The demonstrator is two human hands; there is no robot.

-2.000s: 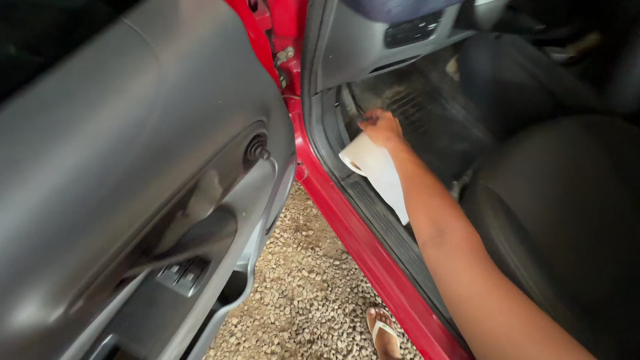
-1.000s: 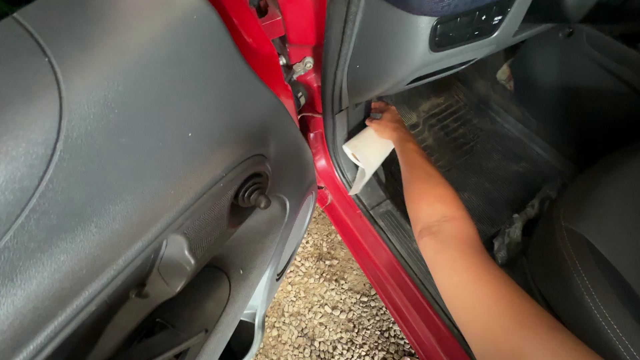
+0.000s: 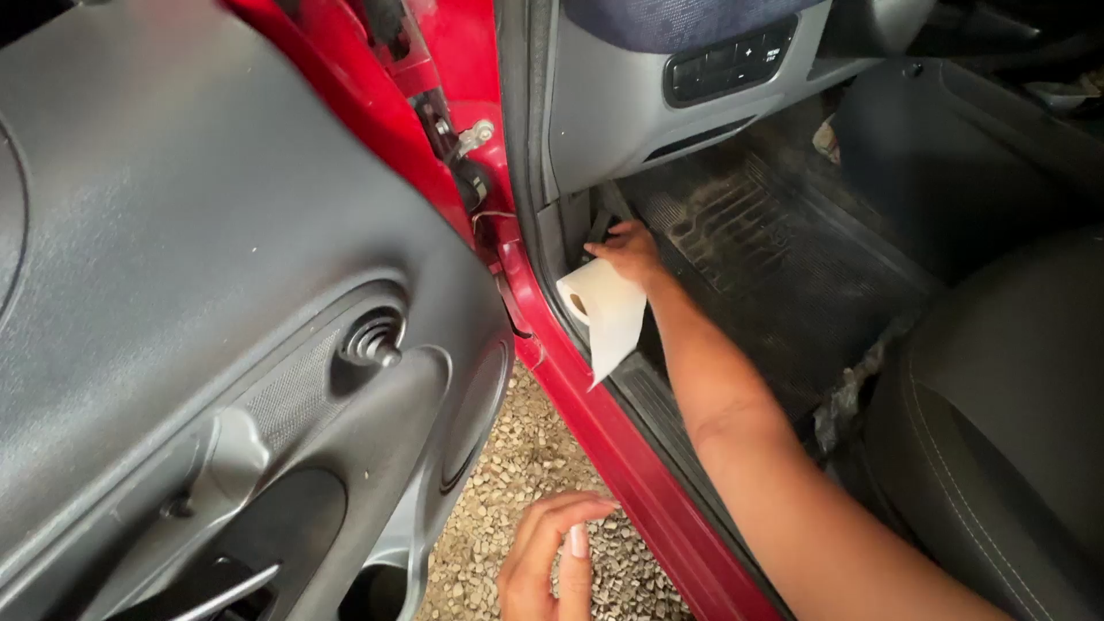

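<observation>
My right hand is inside the footwell, its fingertips by a dark part beside the grey lower side panel; its grip there is partly hidden. Just below that hand, a white paper roll lies against the inner edge of the red door sill, its core facing left and a loose sheet hanging down. Whether the hand touches the roll is unclear. At the bottom, my left hand hovers over the gravel, just left of the sill, with curved fingers apart and nothing seen in it.
The open grey door panel with its mirror adjuster knob fills the left side. A dark seat stands at the right, a dirty black floor mat lies in the footwell, and the dashboard's button panel is above.
My left hand has come into view at the bottom. The right hand stays low in the footwell beside the roll, whose loose sheet now hangs differently.
</observation>
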